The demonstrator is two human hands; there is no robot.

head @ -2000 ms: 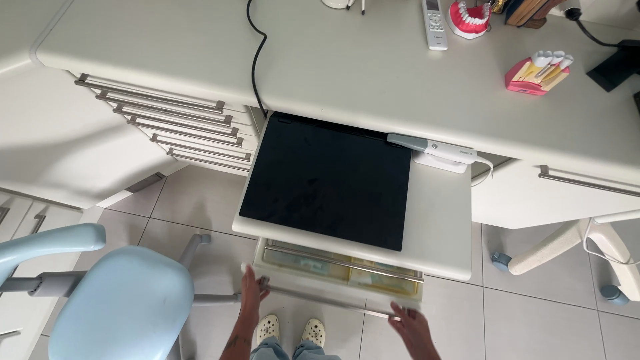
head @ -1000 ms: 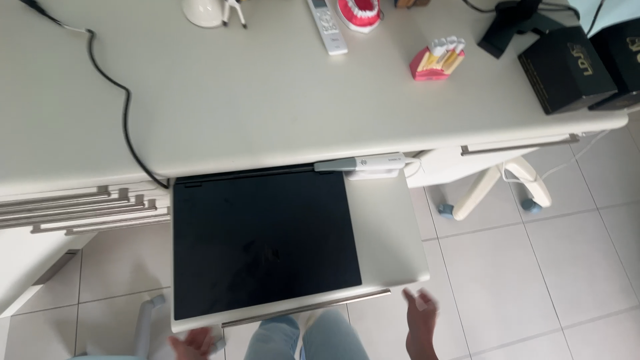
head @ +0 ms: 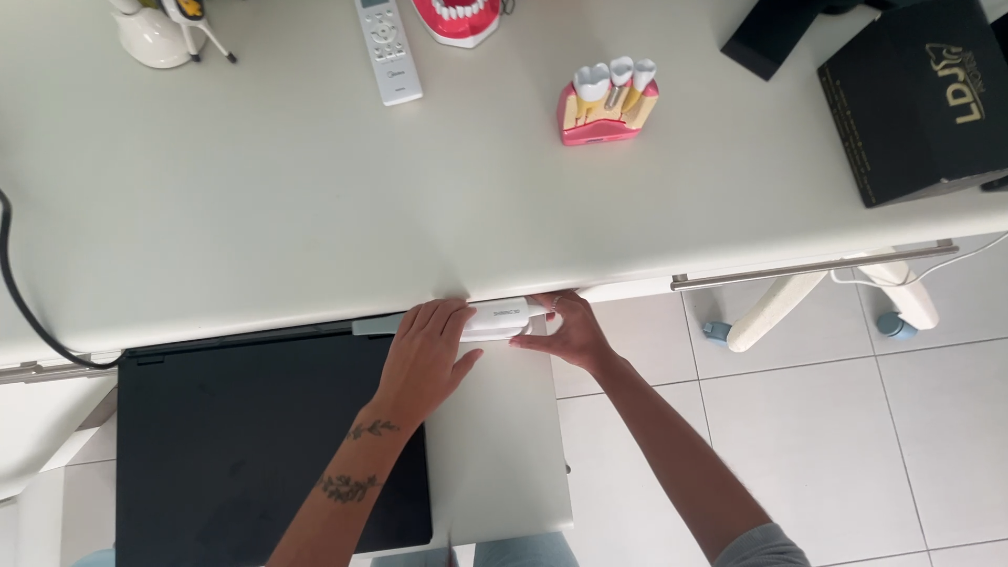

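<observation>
A white handheld intraoral scanner [head: 504,313] lies along the back of the pull-out shelf [head: 500,441], close to the counter's front edge, its grey tip pointing left. My left hand [head: 429,354] lies over its middle, fingers across the body. At its right end, where the cable leaves, my right hand [head: 571,327] has thumb and fingers around the end and its white cradle. Whether the scanner is lifted off the cradle, I cannot tell. The closed black laptop [head: 260,457] rests on the shelf's left part, under my left forearm.
On the counter [head: 315,197] stand a tooth-and-implant model [head: 606,106], a red dental arch model [head: 457,20], a white remote control [head: 390,55] and a black box [head: 917,106]. A black cable [head: 24,303] hangs at left. A drawer handle [head: 811,268] juts out at right.
Both hands have moved up from the shelf's front edge to the scanner. The drawer below the shelf, open two seconds ago, was out of sight a second ago. The view has come closer.
</observation>
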